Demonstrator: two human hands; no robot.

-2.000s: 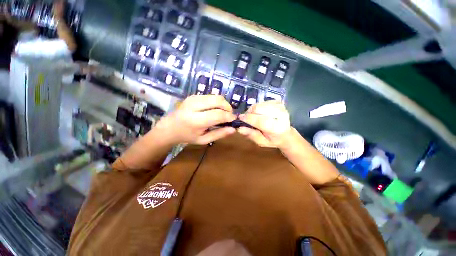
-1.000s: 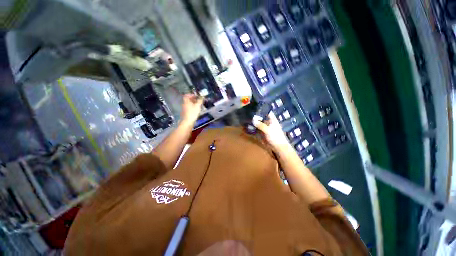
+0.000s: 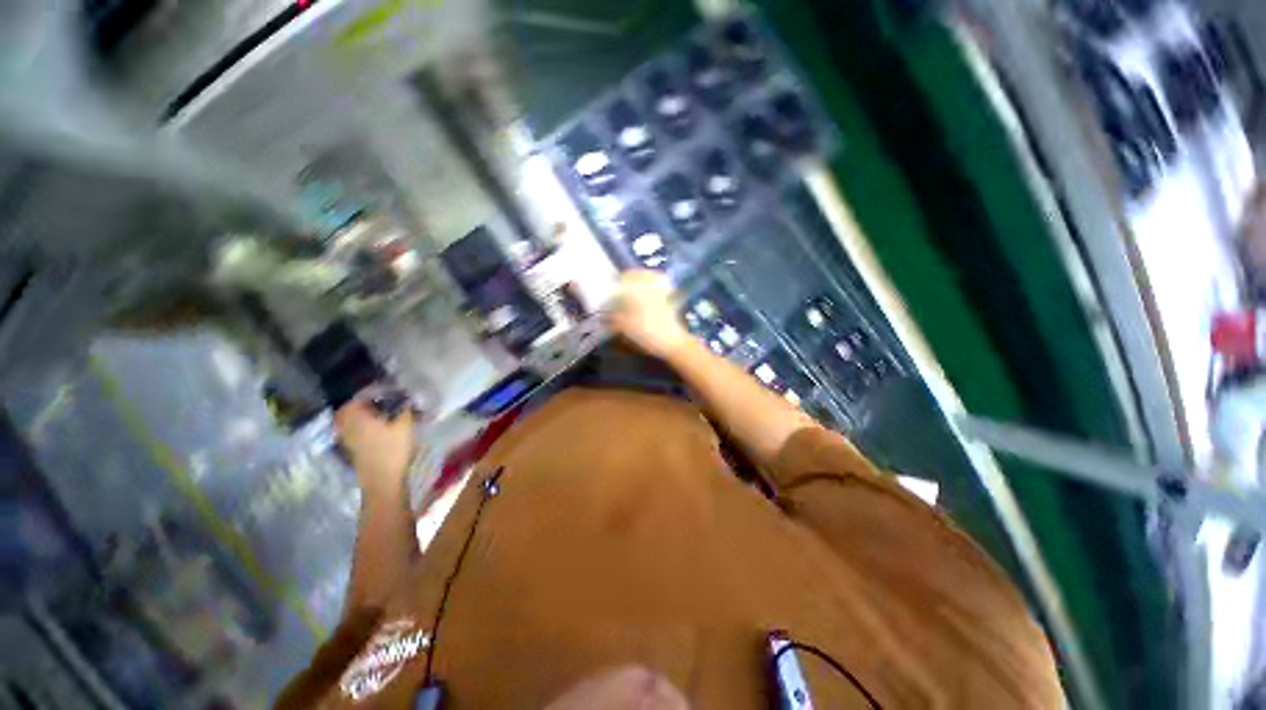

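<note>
My left hand (image 3: 375,430) is at a dark fixture (image 3: 338,364) on the left side of the machine. A small dark piece shows at its fingertips; blur hides whether it is gripped. My right hand (image 3: 643,316) is at the right front corner of the white-grey machine (image 3: 569,236), beside the trays. Its fingers are blurred and no held thing can be made out. A second dark fixture (image 3: 493,284) lies on the machine bed between my hands. A clear blister tray (image 3: 667,146) holds black units in rows.
Another tray (image 3: 778,326) with several black units lies to the right of my right hand. A white slip (image 3: 918,488) is near my right sleeve. A green strip (image 3: 958,250) and a grey bar (image 3: 1062,451) are further right. Grey floor (image 3: 181,458) shows at the left.
My left hand has moved left from the middle fixture to the left one. My right hand has moved up and left to the machine's corner. The view has shifted.
</note>
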